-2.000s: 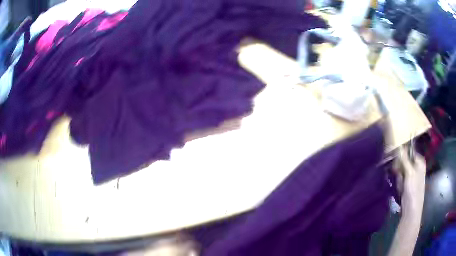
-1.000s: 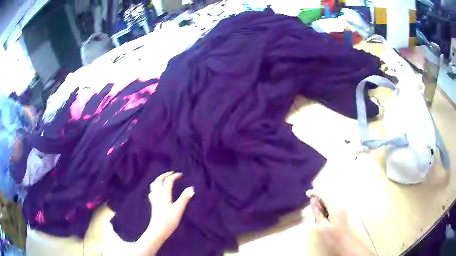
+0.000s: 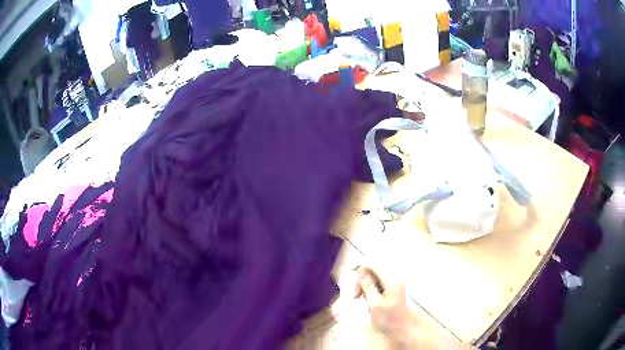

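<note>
The large dark purple garment [image 3: 274, 157] fills the left and middle of the table. Its middle is smooth and blurred, and folds run down its left side. My right hand [image 3: 384, 301] is at the lower middle, on the bare wood just right of the cloth's edge. It is blurred, with thumb and fingers near each other and a small dark patch between them; I cannot tell whether that is a tool or shadow. My left hand cannot be made out; the purple cloth covers the place where it was.
A pale handbag [image 3: 462, 215] with strap loops lies right of the garment, with small dark scraps [image 3: 373, 217] beside it. A bottle [image 3: 474, 92] stands behind it. Pink-patterned dark cloth [image 3: 86, 212] and pale cloth [image 3: 103, 140] lie left. The table's curved edge [image 3: 541, 256] runs down the right, with purple cloth below.
The view has turned to the right. The purple cloth's middle has become smoother and covers more of the near left. My left hand has gone from sight. My right hand stays near the cloth's right edge.
</note>
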